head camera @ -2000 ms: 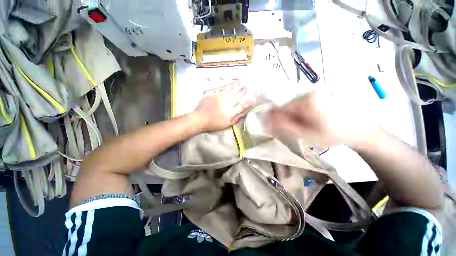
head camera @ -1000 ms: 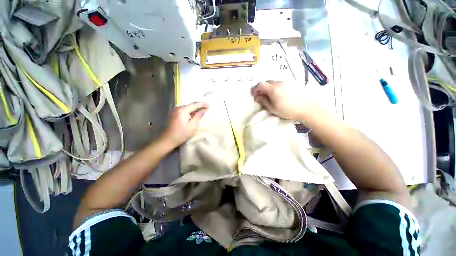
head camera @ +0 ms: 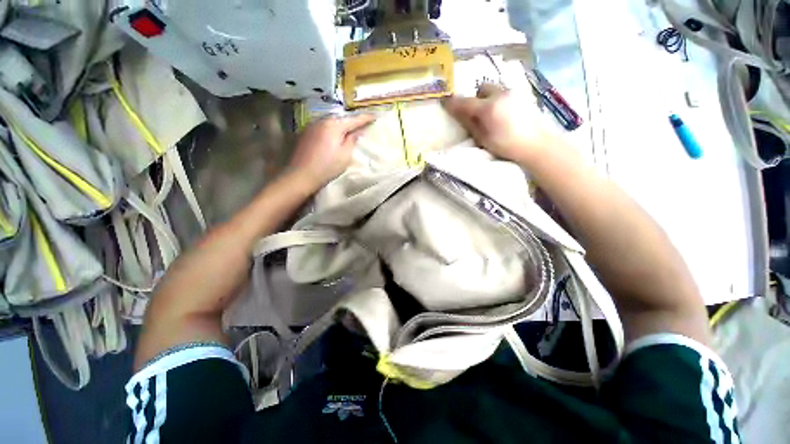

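A beige bag body (head camera: 450, 234) lies on the white table and the wearer's lap, its zipper (head camera: 494, 208) curving round the opening. Yellow binding tape (head camera: 404, 134) runs down the panel seam. The bag's far edge reaches the near side of the yellow-brass clamp frame (head camera: 399, 72); whether it lies under the frame is unclear. My left hand (head camera: 331, 147) rests at the panel's left edge, fingers pointing to the clamp. My right hand (head camera: 495, 120) is at the panel's right edge by the clamp's corner, fingers curled on the fabric. Both hands appear to hold the fabric.
The machine head (head camera: 234, 48) with a red switch stands behind on the left. Red-and-black snips (head camera: 554, 100) and a blue-handled tool (head camera: 685, 136) lie on the right. Bags with yellow seams and straps (head camera: 61, 173) hang at left; more straps (head camera: 736, 78) are at right.
The bag and both hands have moved forward to the clamp, and the panel edge now meets it. The zipper opening has come up from the lap.
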